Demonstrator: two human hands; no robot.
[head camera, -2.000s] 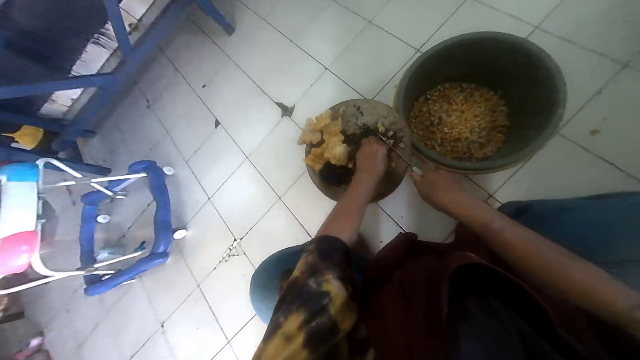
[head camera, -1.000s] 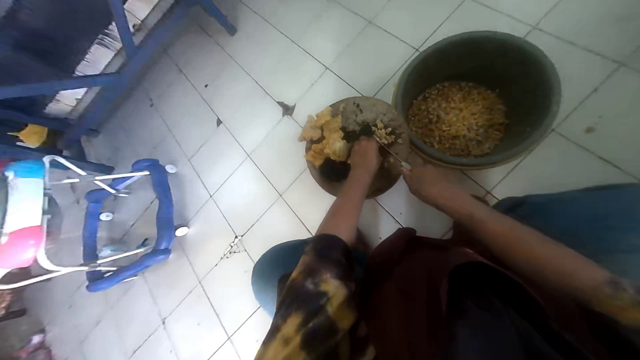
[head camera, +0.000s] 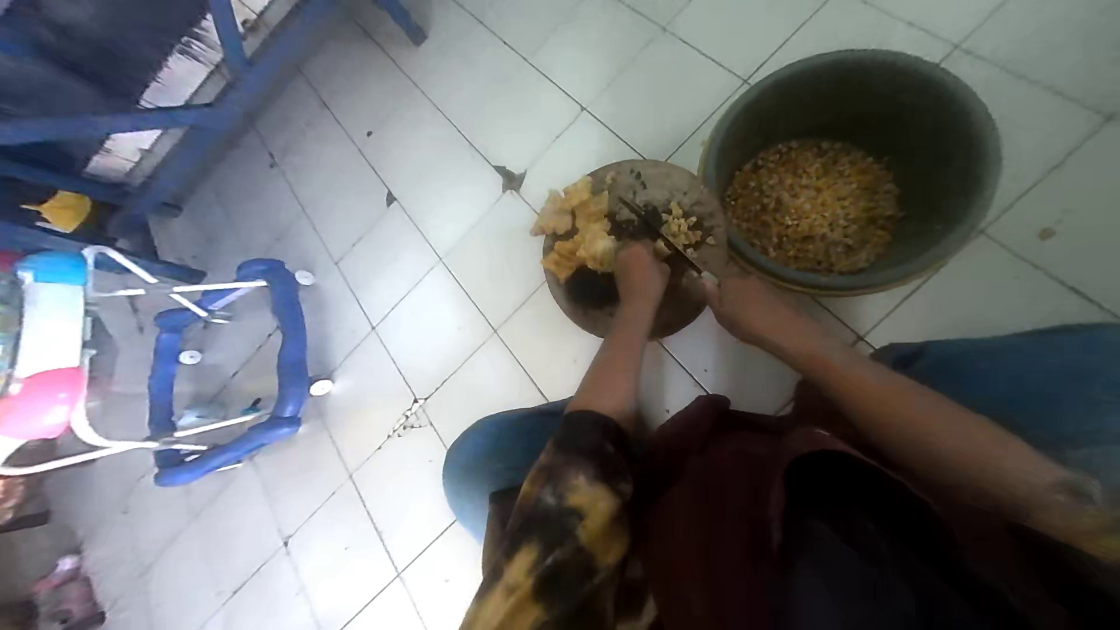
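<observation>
A knife (head camera: 661, 236) lies across a round wooden chopping board (head camera: 691, 302), its handle inside my closed right hand (head camera: 748, 311) at the board's right edge. My left hand (head camera: 641, 271) presses on pale yellow food close to the blade; its fingertips are hidden, so its hold cannot be told. Larger yellow food chunks (head camera: 577, 227) are heaped on the board's left side. Small chopped pieces (head camera: 681, 226) lie right of the blade. Touching or close to the board on the right is a large dark tub (head camera: 949, 175) with many small yellow-brown pieces (head camera: 814, 206) in it.
White floor tiles (head camera: 446, 306) surround the board. At the left stands a baby walker (head camera: 289, 341) with a blue padded base and small wheels. Blue furniture framing (head camera: 184, 157) fills the upper left, with a yellow object (head camera: 66, 210) by it. My bent knees flank the board's near side.
</observation>
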